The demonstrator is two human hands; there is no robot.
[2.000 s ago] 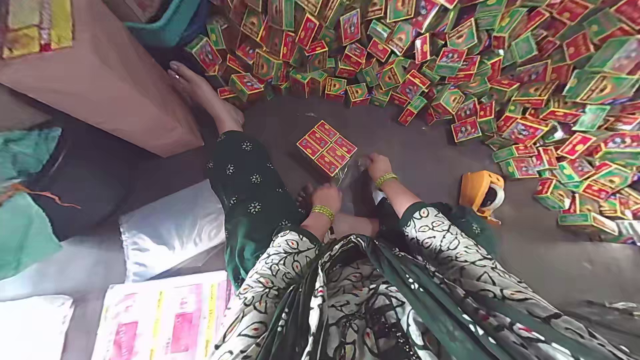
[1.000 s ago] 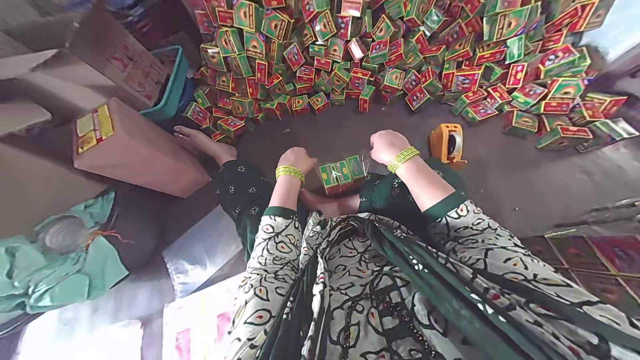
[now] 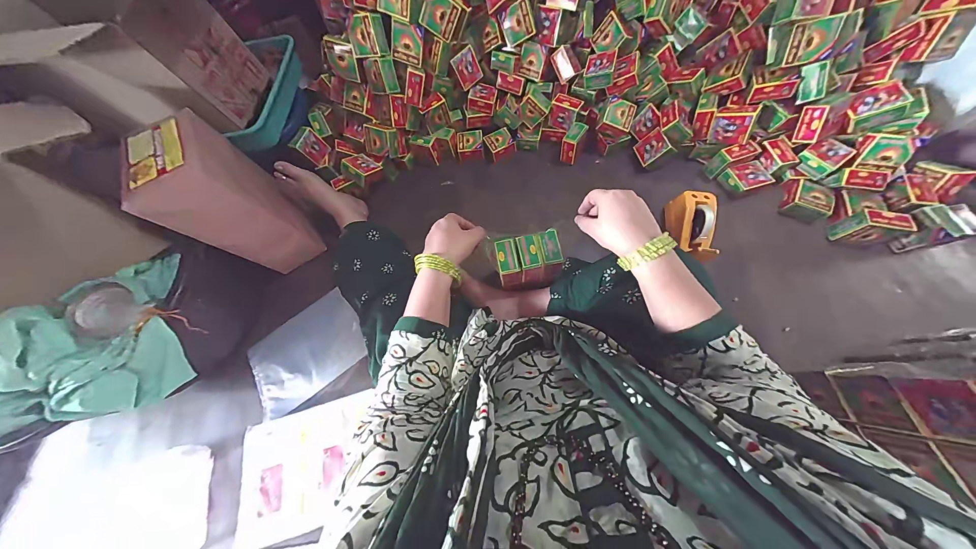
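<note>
A block of small red and green boxes (image 3: 529,261) stands between my hands, its green ends facing up, near my bare foot. Clear plastic film shows faintly around its upper side. At the block's left, my left hand (image 3: 453,238) is closed with the fingertips pinched on an edge of the film. My right hand (image 3: 616,219) is raised at the block's right, fingers curled in a pinch; the film seems to run toward it, but what lies in its fingertips is too fine to tell. An orange tape dispenser (image 3: 692,224) with a roll of tape stands right of that hand.
A large heap of small red and green boxes (image 3: 564,110) spreads across the far floor. Left are a brown carton (image 3: 221,202), a teal tub (image 3: 282,95) and a green cloth bag (image 3: 99,366). Clear plastic sheets (image 3: 305,351) lie by my leg; packed boxes (image 3: 900,427) sit at lower right.
The block was turned from its red faces up to its green ends up. My hands have moved from close by it to either side, raised and apart. The view has shifted.
</note>
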